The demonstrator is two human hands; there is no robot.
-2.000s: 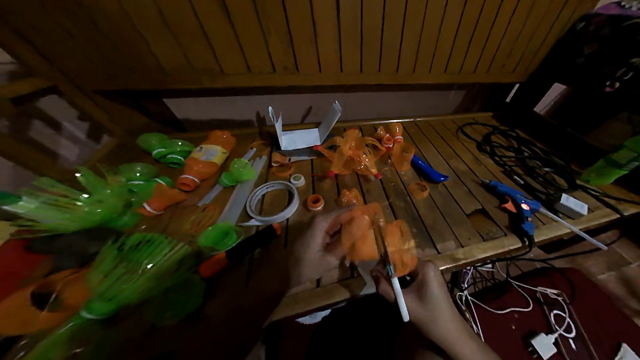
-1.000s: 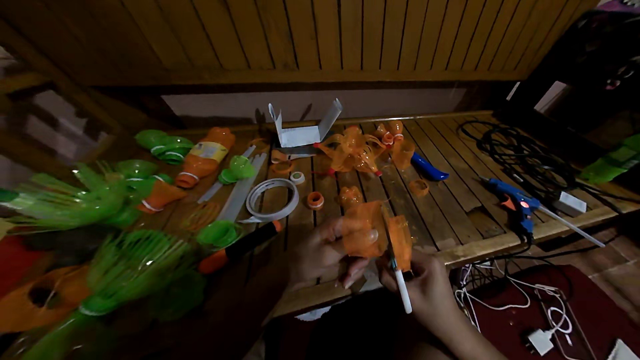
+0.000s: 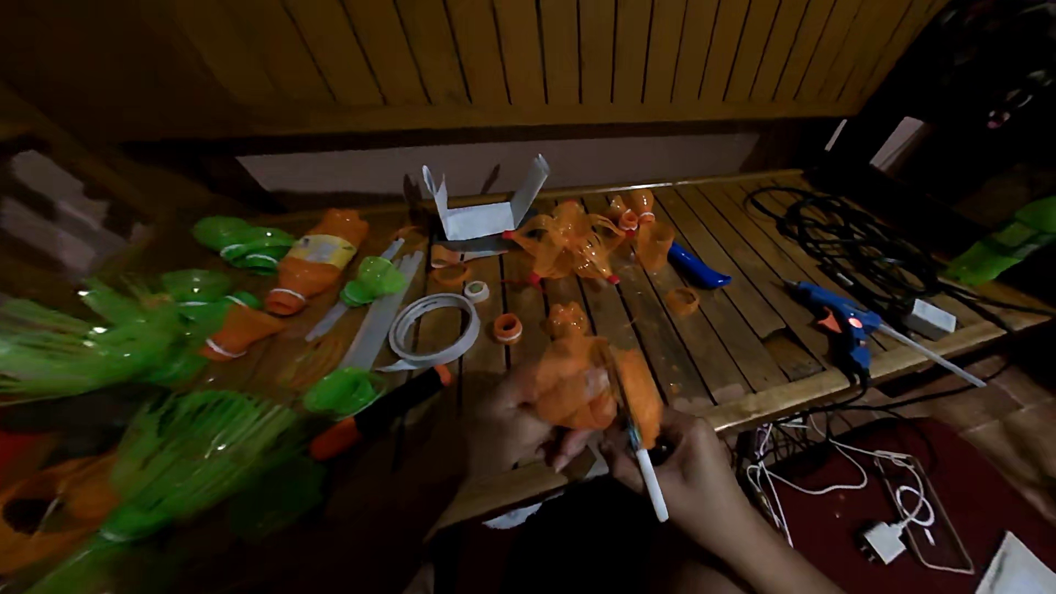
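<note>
My left hand (image 3: 528,412) holds a piece of orange plastic bottle (image 3: 573,384) over the front edge of the slatted wooden bench. In my right hand (image 3: 676,462) is a pair of scissors (image 3: 650,483) with a white handle, its blades against the orange plastic. A curled orange strip (image 3: 639,392) hangs on the right side of the blades. Just behind the hands stands a small orange bottle base (image 3: 567,320). Farther back lies an orange star-like piece with red tips (image 3: 573,241). My fingers hide part of the scissors.
Left lie green fringed bottle pieces (image 3: 198,454), an orange bottle (image 3: 318,260), a roll of white tape (image 3: 433,330) and a black-and-orange marker (image 3: 384,408). Right are a blue hot glue gun (image 3: 837,318), a coiled black cable (image 3: 841,239) and a blue object (image 3: 700,266). White cords (image 3: 866,470) lie below.
My right hand with the scissors has shifted slightly, and the orange plastic has turned in my left hand. A strip now stands apart from the larger piece along the blades.
</note>
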